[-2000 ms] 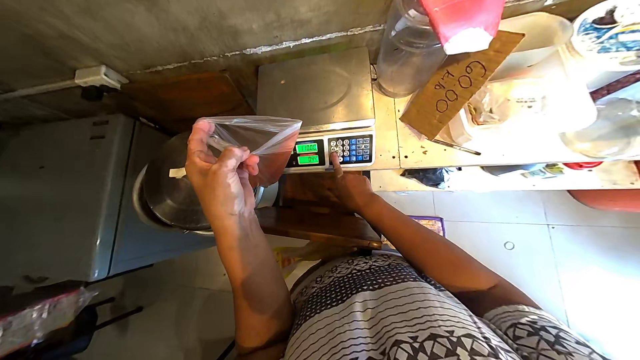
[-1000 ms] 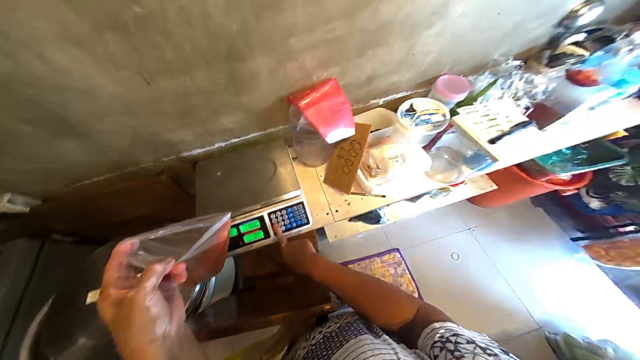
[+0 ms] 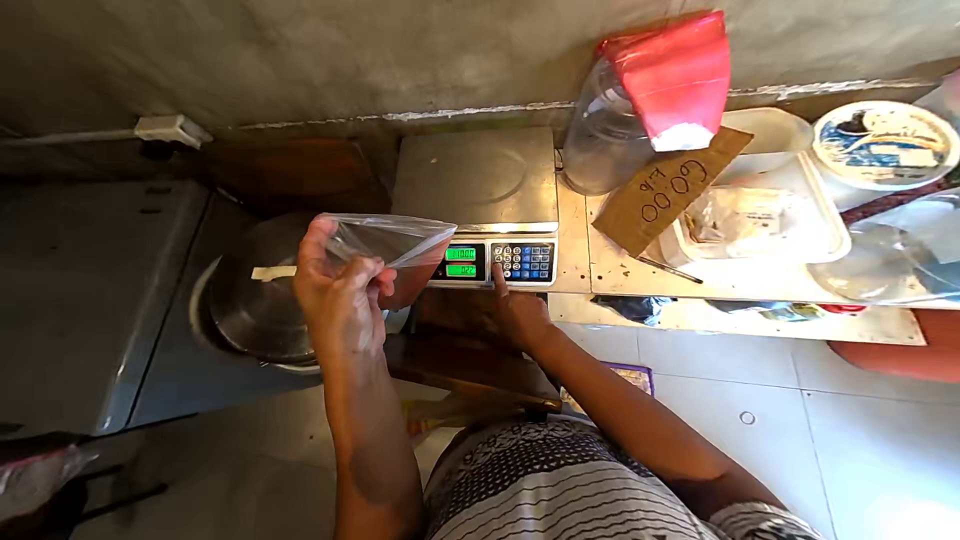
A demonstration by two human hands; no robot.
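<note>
My left hand (image 3: 341,289) grips the edge of a clear plastic bag (image 3: 397,238), whose mouth gapes toward the upper right; what the bag's lower part holds is hidden. Behind it stands a digital price scale with a bare metal platform (image 3: 476,176). The scale's green displays (image 3: 460,262) are lit, partly beside the bag. My right hand (image 3: 517,311) has its index finger extended onto the left side of the scale's keypad (image 3: 523,262), and it holds nothing.
Right of the scale are a clear jar (image 3: 607,135) with a red packet (image 3: 675,79), a handwritten cardboard sign (image 3: 667,191), a pen (image 3: 671,270), a white plastic tub (image 3: 836,232) and a round lidded tub (image 3: 885,142). A large metal pot (image 3: 259,319) sits at left, by a grey appliance (image 3: 82,300).
The view swung toward the right-hand shelf and came back. My left hand keeps its hold on the bag, and my right index finger stays at the keypad.
</note>
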